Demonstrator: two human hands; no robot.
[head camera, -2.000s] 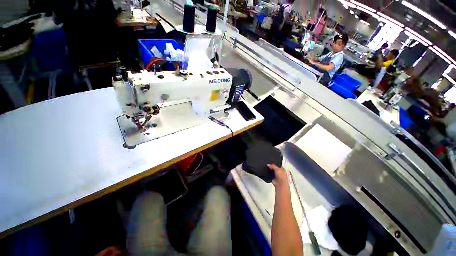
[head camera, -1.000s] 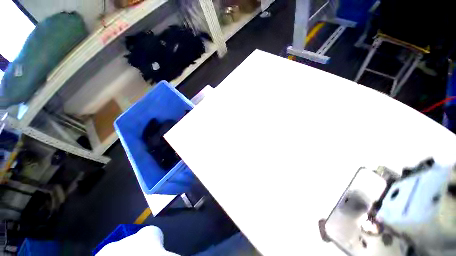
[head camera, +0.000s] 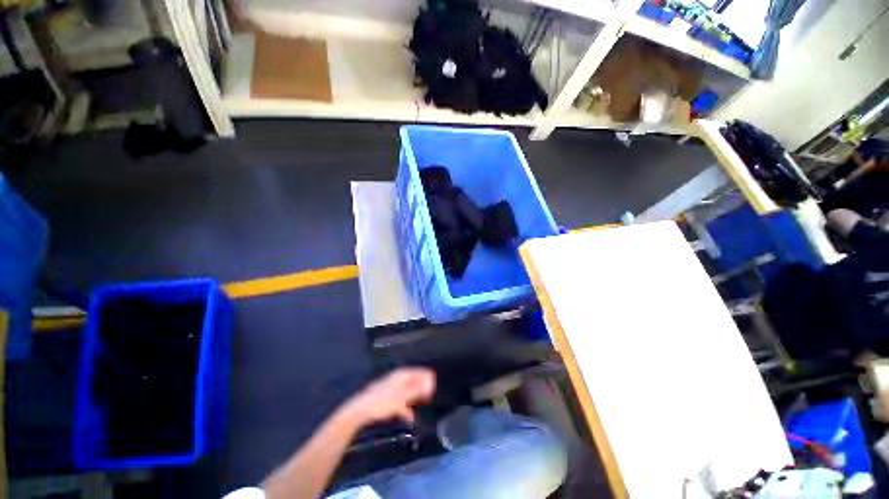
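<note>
My left hand (head camera: 395, 395) is at the lower middle, somewhat blurred, above my knee. No object shows in it, and its thumb looks apart from the fingers. My right hand is out of the picture. A light blue bin (head camera: 534, 205) stands ahead on a white platform (head camera: 378, 263), its right front corner close to the white sewing table. Dark pieces (head camera: 453, 219) lie in it, mostly towards its left side. A deeper blue basket (head camera: 221, 361) stands on the floor at the left, filled with dark pieces (head camera: 146, 375).
The white sewing table (head camera: 653, 341) is at the right, with part of a sewing machine (head camera: 794, 485) at the bottom edge. A shelf (head camera: 375, 93) behind holds black bundles (head camera: 478, 63). A seated person (head camera: 858, 263) is at the far right. A yellow line (head camera: 292, 282) crosses the floor.
The view has swung left from the machine to the bins. The hand that held a black panel at the right bench is out of view. My left hand has come into view.
</note>
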